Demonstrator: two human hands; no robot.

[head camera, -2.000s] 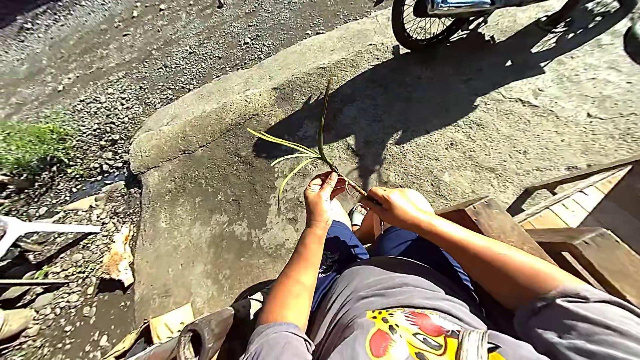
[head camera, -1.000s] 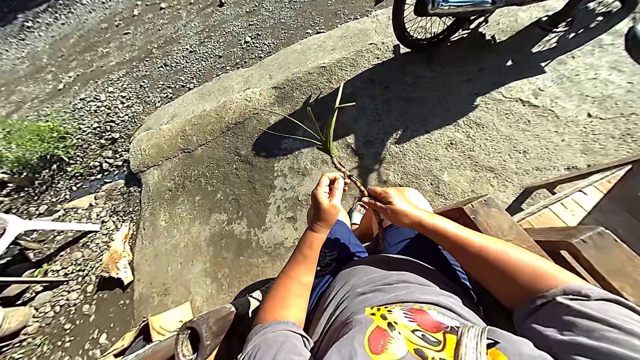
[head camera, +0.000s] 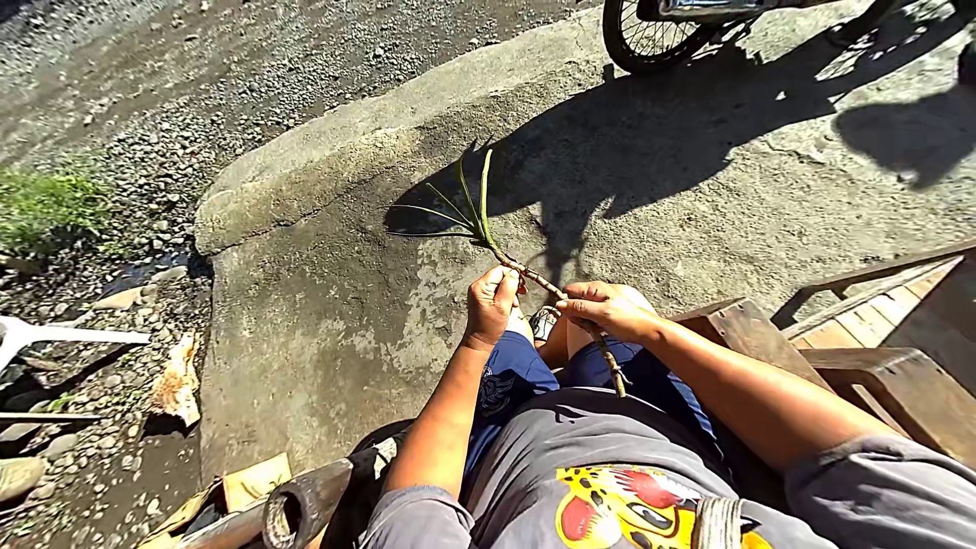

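A plant cutting (head camera: 543, 283) with a brown, knobbly woody stem runs diagonally in front of my lap. Narrow green leaves (head camera: 482, 206) fan out from its upper left end. My left hand (head camera: 494, 301) pinches the stem just below the leaves. Farther down, my right hand (head camera: 604, 306) holds the stem between thumb and fingers. The bare lower end of the stem sticks out beneath my right hand, over my blue shorts (head camera: 515, 370).
Wooden furniture (head camera: 751, 339) stands close on the right. A wheeled vehicle's wheel (head camera: 656, 34) is at the top right. A hollow tube (head camera: 305, 503) lies at the lower left, near a white object (head camera: 69, 334) over stony ground.
The cutting has turned in my hands, and its leaves point more upward than two seconds ago. More of the stem now shows, including its lower end below my right hand.
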